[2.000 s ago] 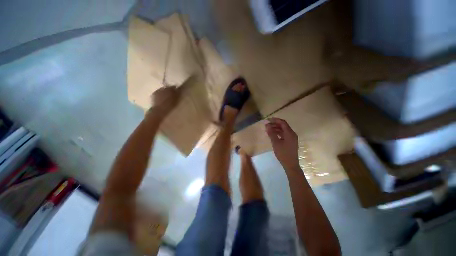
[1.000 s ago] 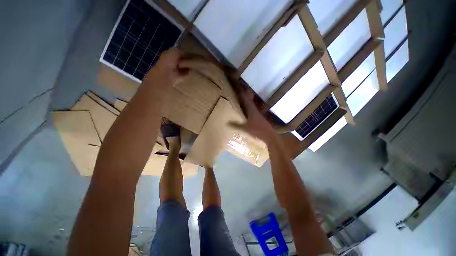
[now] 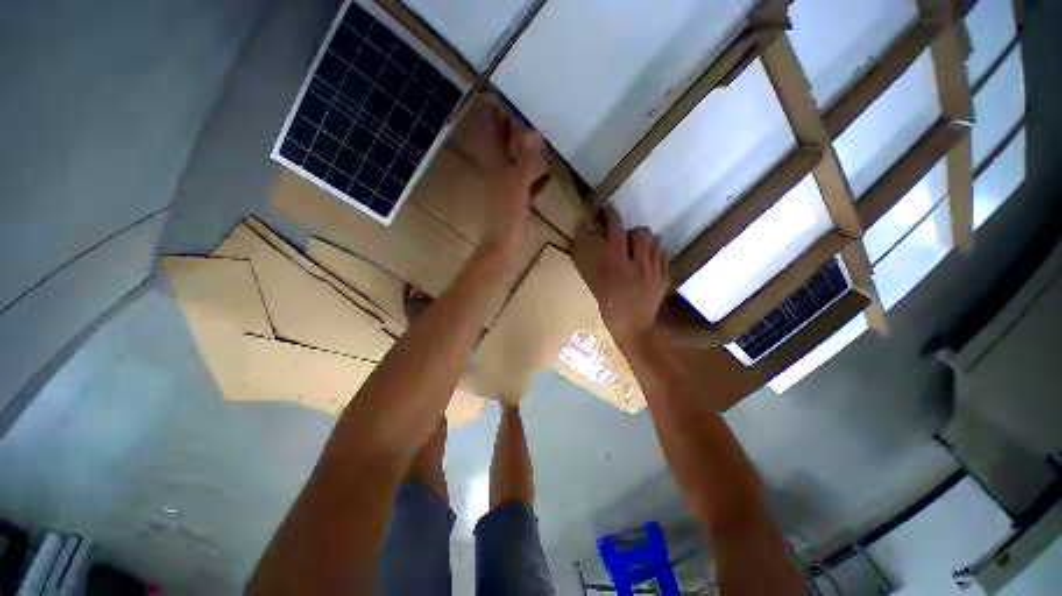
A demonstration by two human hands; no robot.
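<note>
My left hand [image 3: 512,175] holds a brown cardboard sheet [image 3: 565,207] at the near side of the white panel stacks. My right hand [image 3: 632,274] is on the same cardboard, lower and to the right, with its fingertips at the upper edge. The covered parts of the fingers are hidden. The white panel stacks [image 3: 699,157] lie beyond the hands, with cardboard dividers [image 3: 757,198] between them. A dark gridded solar panel [image 3: 370,111] lies face up left of my left hand. Another gridded panel [image 3: 794,309] shows at the right side of the stacks.
Loose cardboard pieces [image 3: 297,332] lie on the grey floor [image 3: 198,466] at the left, around my feet. A cardboard piece with shiny tape [image 3: 600,367] lies below my right hand. A blue plastic stool [image 3: 638,559] stands at the bottom. Grey machinery is at the far right.
The view has swung from the loose floor cardboard to the stacks. Since one second ago, my left hand has moved right, off the gridded panel's corner, and both hands have come closer together at the cardboard.
</note>
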